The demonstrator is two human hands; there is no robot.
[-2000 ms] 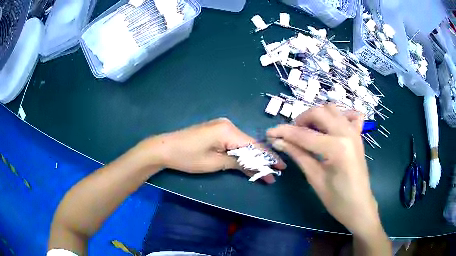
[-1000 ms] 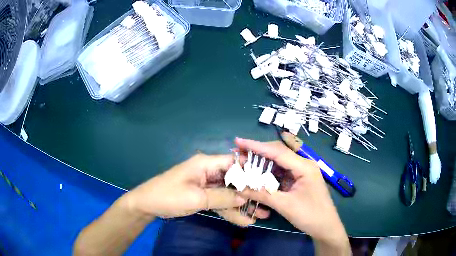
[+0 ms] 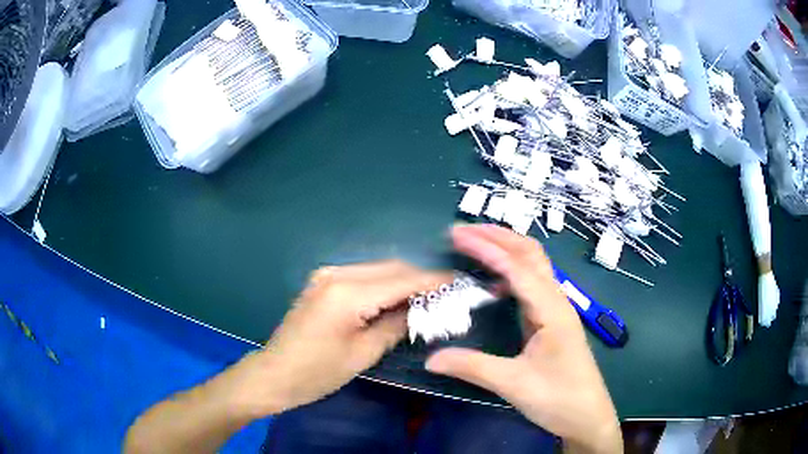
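Observation:
A bundle of tagged pins (image 3: 440,321) sits above the table's front edge, its white tags bunched and small round looped ends showing along the top. My left hand (image 3: 341,324) grips the bundle from the left. My right hand (image 3: 540,341) is just right of it, blurred, with thumb and fingers apart around the bundle's right side; whether it touches the tags is unclear. A blue pen-like tool (image 3: 592,310) lies on the table, partly hidden behind my right hand. A tangled heap of tagged pins (image 3: 567,160) lies beyond my hands.
A clear box of aligned pins (image 3: 239,124) stands at upper left, beside clear lids (image 3: 113,71). Open bins of tagged parts (image 3: 657,115) stand at upper right. Blue-handled pliers (image 3: 728,315) and a white wrapped bundle (image 3: 757,230) lie at right. The green table (image 3: 221,257) has a curved front edge.
Since two seconds ago, the blue tool has left my right hand and lies on the table. Since one second ago, my right hand has opened and the bundle has turned, showing its looped ends.

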